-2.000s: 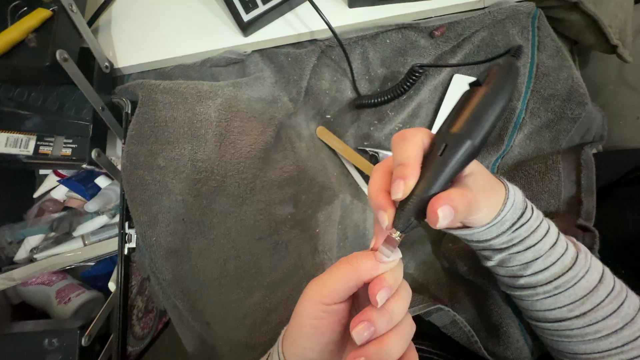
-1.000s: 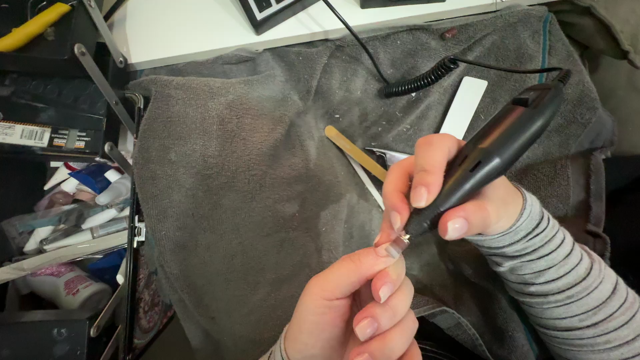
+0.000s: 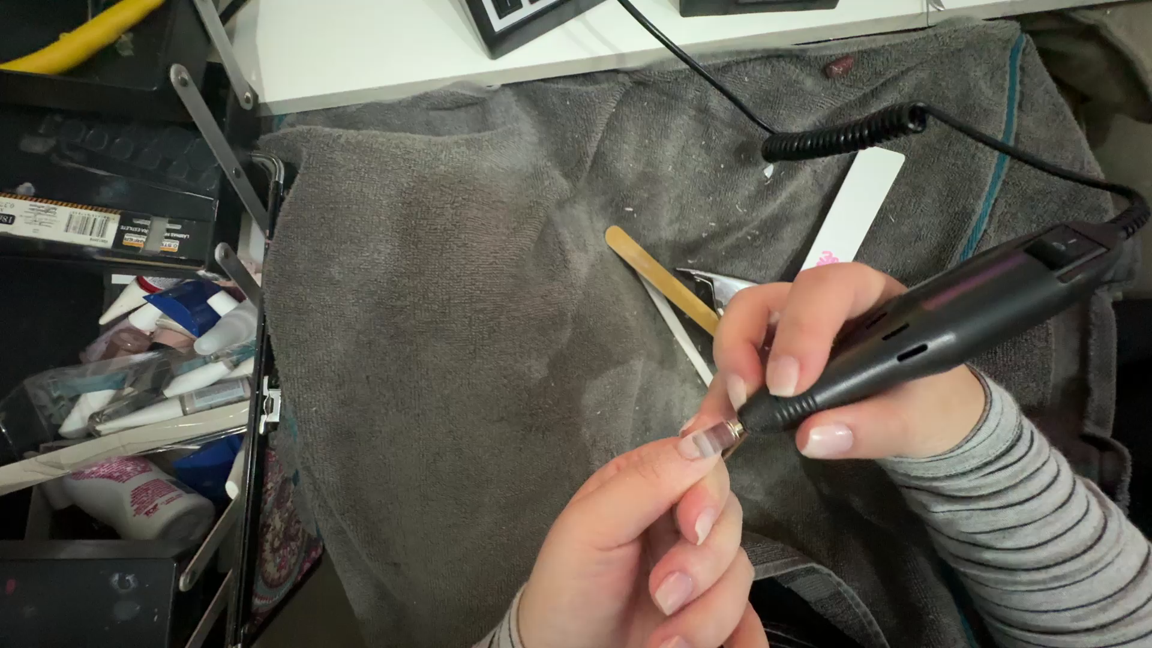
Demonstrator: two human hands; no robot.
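Note:
My right hand (image 3: 837,360) holds a black electric nail drill (image 3: 954,315), its body slanting up to the right to a coiled cord (image 3: 846,132). The drill's metal tip is at the long clear nail tip (image 3: 711,439) on my left thumb; whether the two touch I cannot tell. My left hand (image 3: 648,540) has its fingers curled under the thumb and holds no tool. Beyond my right fingers a yellow nail file (image 3: 661,281), a thin white stick (image 3: 679,333), a metal clipper-like tool (image 3: 724,286) and a white nail file (image 3: 855,207) lie on the grey towel (image 3: 432,315).
A black case (image 3: 261,504) with hinged metal arms stands at the left, holding tubes, a white bottle (image 3: 135,499) and a yellow-handled item (image 3: 81,38). Behind the towel is a white tabletop (image 3: 378,45) with a black-framed device (image 3: 522,18). The cord crosses the towel's upper right.
The drill has swung to a flatter slant, its cord end moving lower and to the right. Both hands stay together at the left thumbnail.

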